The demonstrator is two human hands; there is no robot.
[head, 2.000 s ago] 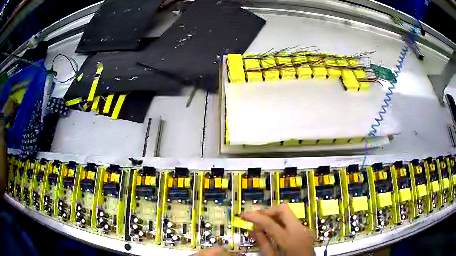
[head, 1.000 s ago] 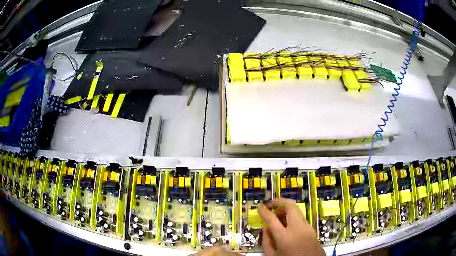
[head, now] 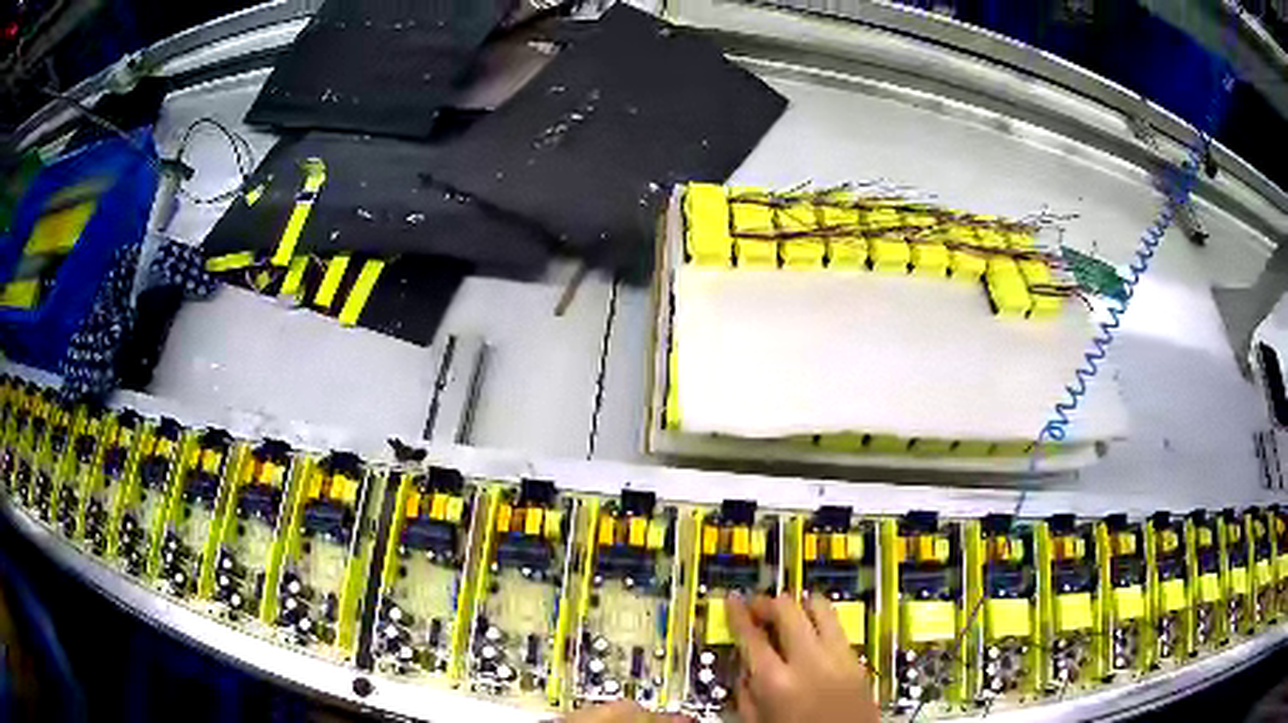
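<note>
A yellow transformer (head: 718, 622) lies in the middle of a power supply board (head: 706, 667) in the row along the near edge. My right hand (head: 791, 657) is over that board with its fingertips at the transformer's right side; the fingers hide part of it. Whether they still grip it cannot be told. My left hand (head: 622, 713) shows only as a sliver at the bottom edge, in front of the boards; its fingers are not clear. Boards to the right carry yellow blocks; the board just left (head: 615, 622) shows a bare pale middle.
Loose yellow transformers (head: 848, 247) with dark leads stand in rows on a white foam sheet (head: 876, 353). A green circuit board (head: 1095, 271) and blue coiled cord (head: 1088, 389) are right. Black sheets (head: 607, 141), yellow strips (head: 360, 293), thin rods (head: 472, 393) and a blue bin (head: 106, 212) are left.
The yellow transformer has gone from tilted in my right fingers to lying on the board. The camera view has shifted, so the bench sits lower and further right.
</note>
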